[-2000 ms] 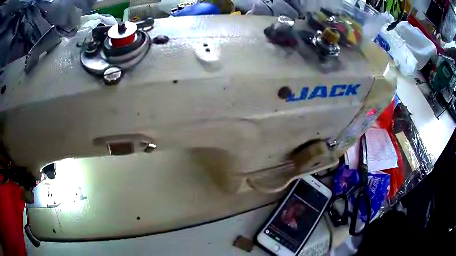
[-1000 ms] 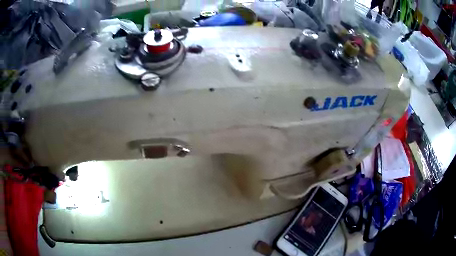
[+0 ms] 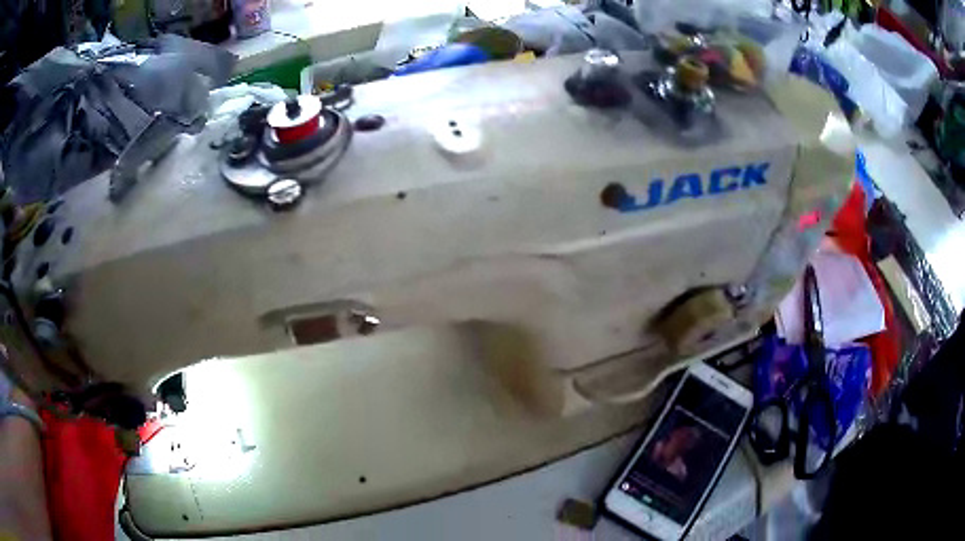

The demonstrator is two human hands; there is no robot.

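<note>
Red fabric [image 3: 83, 476] lies at the left edge, beside the needle end of the cream sewing machine [image 3: 423, 254]. A thin red edge reaches the brightly lit presser foot area [image 3: 196, 433], where glare hides the detail. A blurred forearm or wrist with a greyish band shows at the far left edge, cut off by the picture. It may be mine; its hand is not clear, and any grip on the fabric cannot be told. My right hand is not in view.
A lit smartphone [image 3: 680, 449] lies right of the machine bed, beside black-handled scissors [image 3: 813, 417] and a blue packet [image 3: 852, 370]. A small brown piece [image 3: 578, 512] lies left of the phone. Grey fabric [image 3: 79, 132] is heaped behind the machine. Dark cloth fills the lower right.
The camera view has shifted and tilted, showing more of the grey heap. The blurred forearm or wrist now shows at the left edge, and a red edge reaches nearer the lit needle area.
</note>
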